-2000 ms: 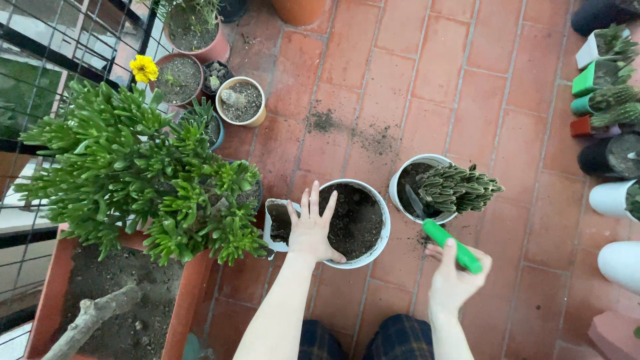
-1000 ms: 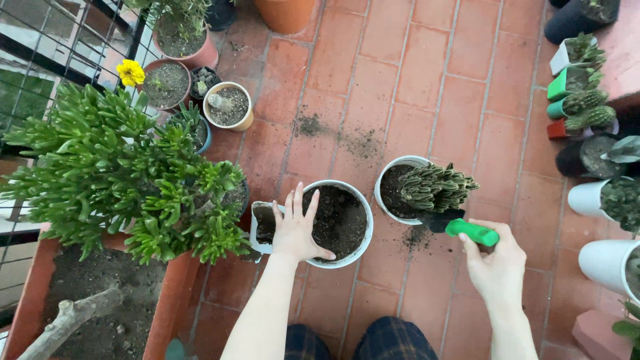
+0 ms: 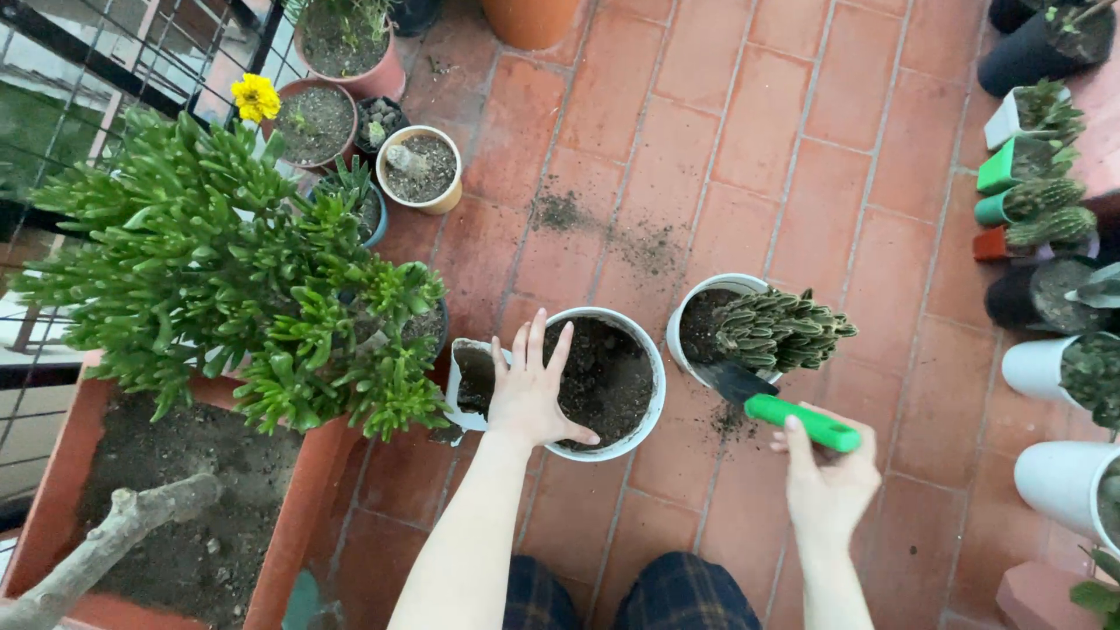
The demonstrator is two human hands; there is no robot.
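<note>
My left hand [image 3: 534, 385] lies with spread fingers across the left rim of a round white pot of dark soil [image 3: 612, 385]. Just left of it is a smaller white container [image 3: 472, 376] with a broken edge and soil inside. In my right hand [image 3: 827, 464] is the green handle of a garden trowel [image 3: 801, 422]. The dark blade meets the near edge of another white pot [image 3: 687, 328], which holds soil and a clustered cactus [image 3: 779, 331] leaning right; the blade's tip is hard to make out.
Loose soil [image 3: 647, 249] is scattered on the terracotta tile floor. A bushy green succulent [image 3: 245, 280] and a rectangular planter [image 3: 306, 490] with a thick branch stand at left, near a small cactus pot [image 3: 420, 171]. Several potted plants line the right side, among them a white pot [image 3: 1059, 486].
A second ago the trowel was at the cactus pot's lower right; its blade has moved left to the pot's near edge. My left hand stays on the round pot.
</note>
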